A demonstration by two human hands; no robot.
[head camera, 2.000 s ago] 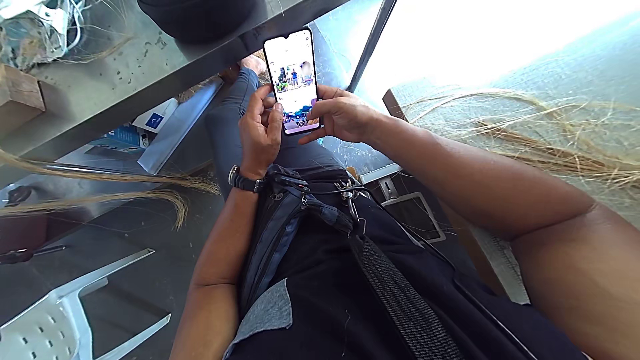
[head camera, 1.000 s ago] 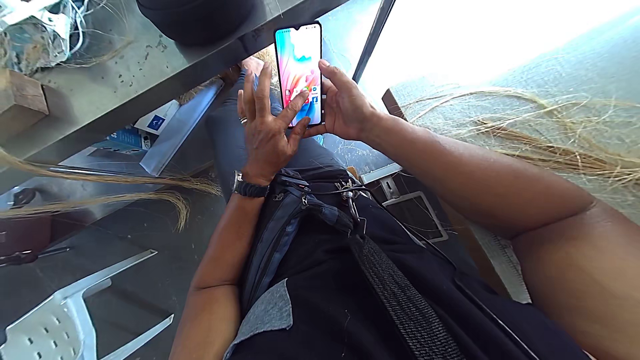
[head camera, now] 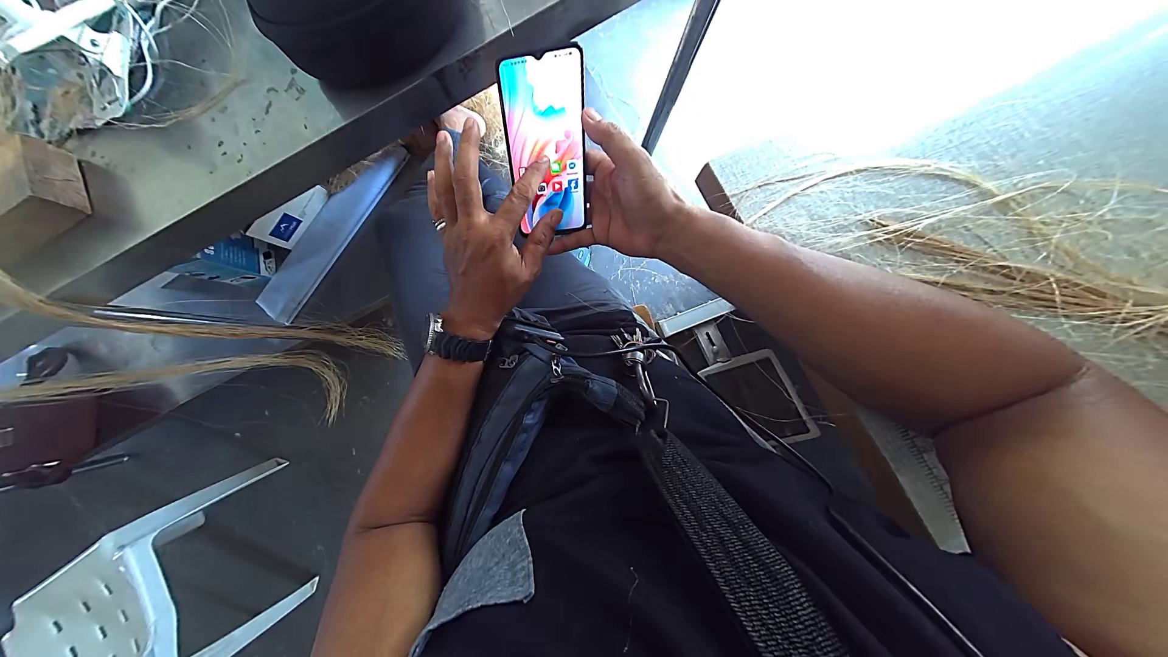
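Note:
A smartphone (head camera: 545, 119) with a lit, colourful home screen is upright in view above my lap. My right hand (head camera: 630, 187) holds it along its right side and lower edge, the thumb on the side edge. My left hand (head camera: 488, 233) is spread at the phone's lower left, wearing a ring; its index finger and thumb are over the lower part of the screen. Whether those fingertips touch the glass I cannot tell. A dark wristwatch (head camera: 456, 342) sits on my left wrist.
At left a metal table (head camera: 246, 119) bears a black round object (head camera: 356, 32), a wooden block (head camera: 41, 182) and cables. Long straw-like fibres (head camera: 1004, 265) lie on the surface at right; more fibres (head camera: 228, 338) jut in at left. A white plastic chair (head camera: 109, 584) stands lower left.
Two seconds ago both hands gripped the phone and its screen showed a picture; now the home screen shows. My left hand has let go of the phone's side and opened over the lower screen.

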